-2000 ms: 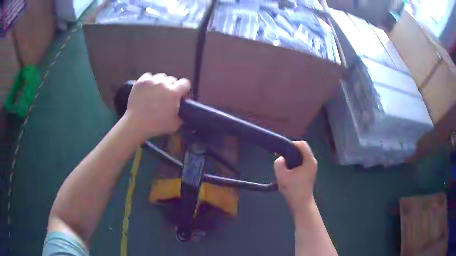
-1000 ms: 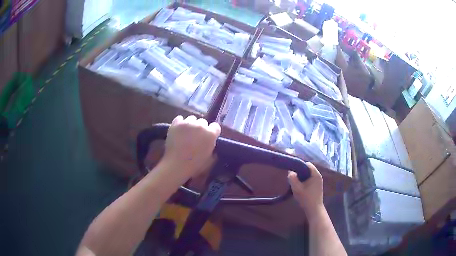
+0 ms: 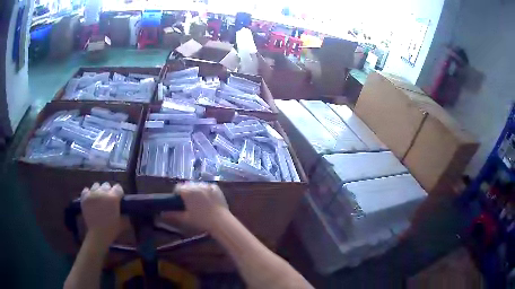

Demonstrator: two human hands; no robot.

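Both my hands hold the black pallet jack handle (image 3: 151, 203), in front of the cartons. My left hand (image 3: 103, 208) is closed on its left part. My right hand (image 3: 199, 204) is closed on it further right. The yellow pallet truck body (image 3: 176, 276) shows at the bottom edge. Four grouped large open cartons (image 3: 226, 209) stand just beyond the handle. Clear plastic cases (image 3: 217, 148) lie loose in them. The forks and whatever lies under the cartons are hidden.
A wrapped white stack (image 3: 367, 186) stands close to the right of the cartons. Tall closed cartons (image 3: 415, 118) stand behind it. Blue shelves (image 3: 500, 169) are at the right edge. A small open carton (image 3: 206, 49), red stools (image 3: 276, 40) and worktables are behind. A white wall or post (image 3: 18, 68) is at left.
The view has lifted and turned right, so the room behind shows. The handle stands more level and further left in view. My right hand has moved inward along the handle.
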